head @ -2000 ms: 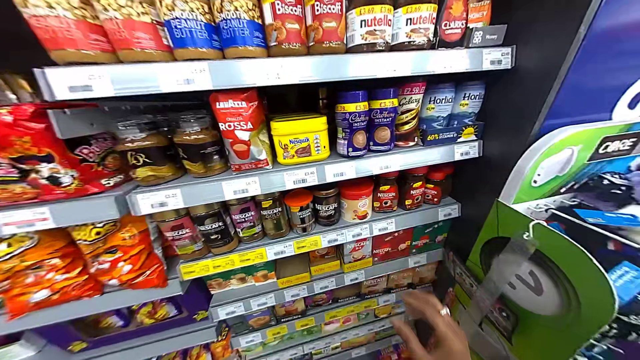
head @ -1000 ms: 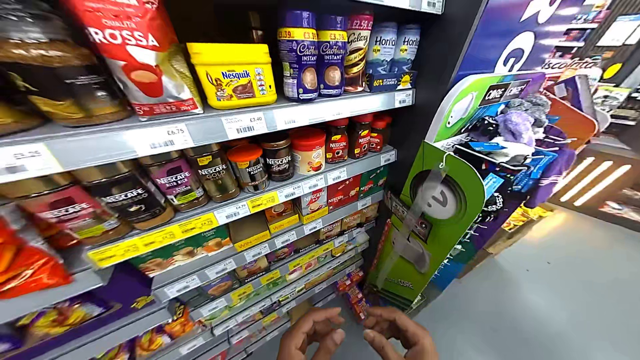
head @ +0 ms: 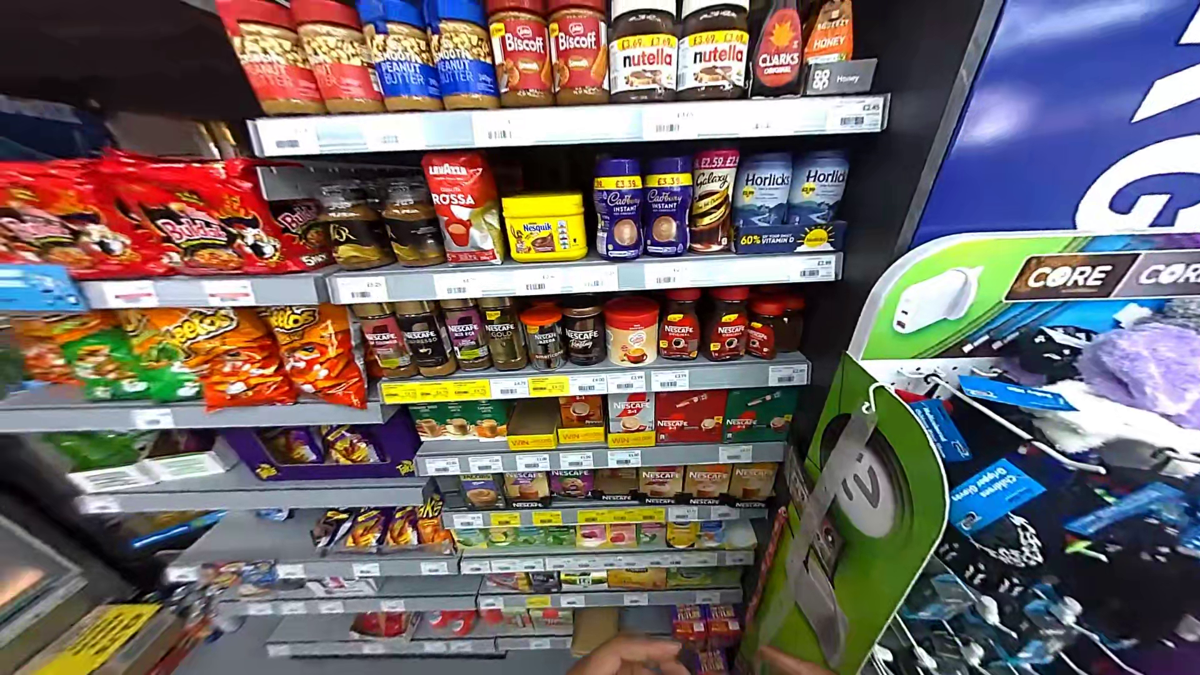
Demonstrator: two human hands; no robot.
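My left hand (head: pixel 630 656) shows only in part at the bottom edge, its fingers curled, in front of the lowest shelves. Close by on its right, a small part of my right hand (head: pixel 787 662) shows beside the base of the green display stand (head: pixel 867 562). Between the hands stand small red and purple packs (head: pixel 708 623); whether a hand touches them cannot be told. Above are shelves of Nescafé jars (head: pixel 680 325), a yellow Nesquik tub (head: pixel 545 228), a red Lavazza coffee bag (head: pixel 464 208) and Nutella jars (head: pixel 643 54).
Noodle packs (head: pixel 202 220) and orange Cheetos bags (head: pixel 314 352) fill the shelves on the left. Boxed drinks (head: pixel 689 417) stand below the jars. On the right, gloves and other goods hang from white hooks (head: pixel 1022 427) that jut out. Yellow-labelled stock (head: pixel 98 642) lies at the lower left.
Both hands, in full view with fingers apart one second ago, now show only in part at the bottom edge. The view has swung up and left.
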